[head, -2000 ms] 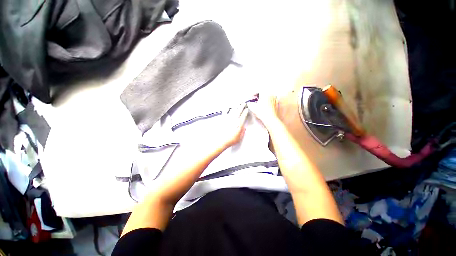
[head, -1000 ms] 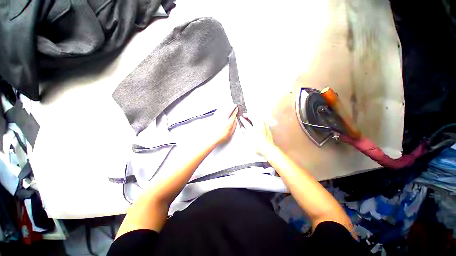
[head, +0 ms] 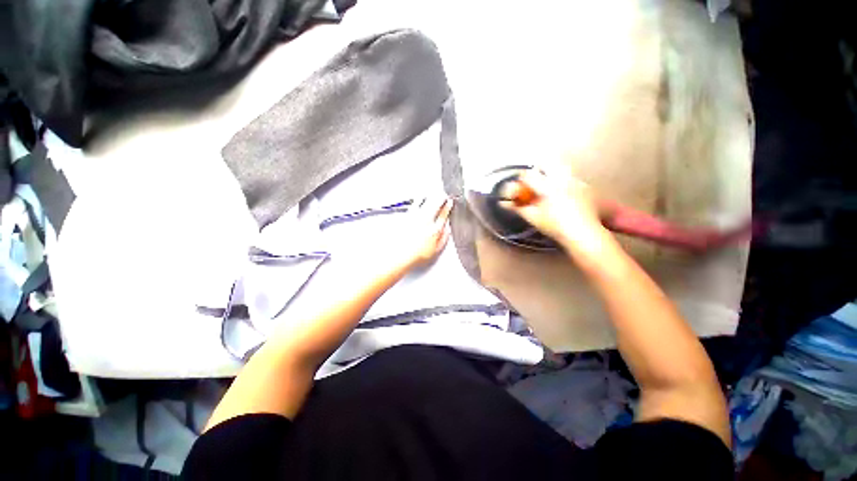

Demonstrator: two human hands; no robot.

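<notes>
The garment piece (head: 376, 272) lies spread on the table with its pale inside up, and a wide dark grey panel (head: 348, 122) borders it at the far left. A narrow grey strip runs along its right edge. My left hand (head: 434, 237) lies on the pale cloth beside this strip, fingertips at the edge. My right hand (head: 562, 209) is closed round the handle of the steam iron (head: 507, 221), whose tip end is at the strip. The iron is slightly blurred, and whether it touches the cloth cannot be told.
A dark red wrapped hose (head: 658, 228) trails right from the iron over the pressing table (head: 601, 310). A dark garment heap (head: 169, 56) lies at the far left. Fabric offcuts (head: 28, 272) are at the left, and blue-white scraps (head: 818, 348) lie below right.
My right hand has left the cloth and taken hold of the iron, which has moved left to the garment's edge. The grey edge strip now lies unfolded further down. My left hand stays nearly in place.
</notes>
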